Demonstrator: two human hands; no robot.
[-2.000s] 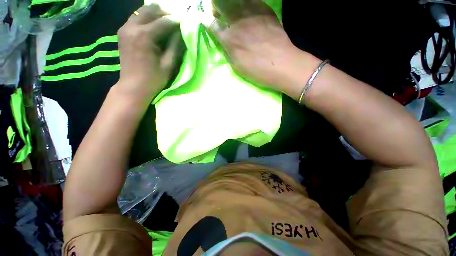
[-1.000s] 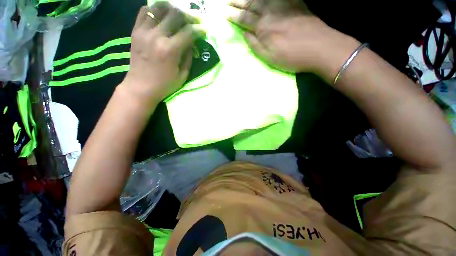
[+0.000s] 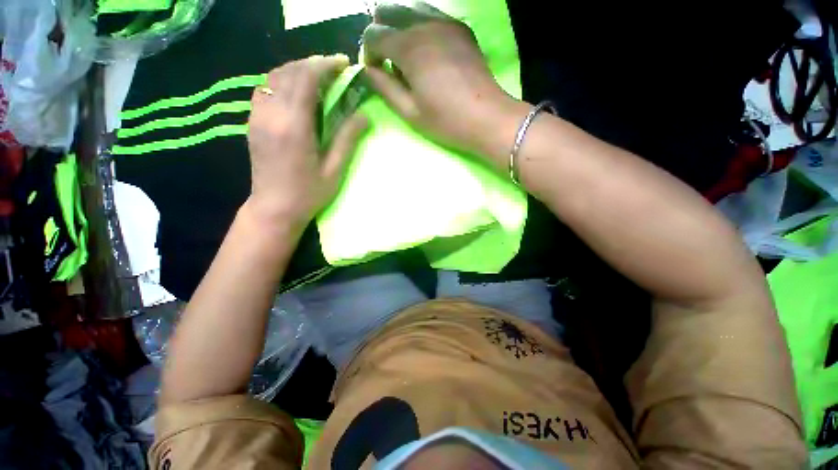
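The neon green fabric section (image 3: 413,188) of the garment lies in front of me, looking almost white under the lamp. Black fabric with three thin green stripes (image 3: 188,126) extends to its left. My left hand (image 3: 299,133) grips a folded edge of the black patch pocket (image 3: 340,108), which shows only partly between the hands. My right hand (image 3: 436,78) has its fingertips together on the green edge at the top centre, close to the left fingertips. The needle area is at the top edge and mostly hidden by the right hand.
Clear plastic bags with green pieces (image 3: 152,27) lie at upper left. Black-handled scissors (image 3: 802,89) lie at far right. Green pieces (image 3: 804,321) are piled at lower right. Grey scraps (image 3: 69,404) are heaped at lower left. Clear plastic (image 3: 285,344) lies beside my lap.
Both hands have moved closer together, the right one leftward. The pocket's printed face is now mostly covered. The green fabric has shifted, and a white-lit part shows above the hands.
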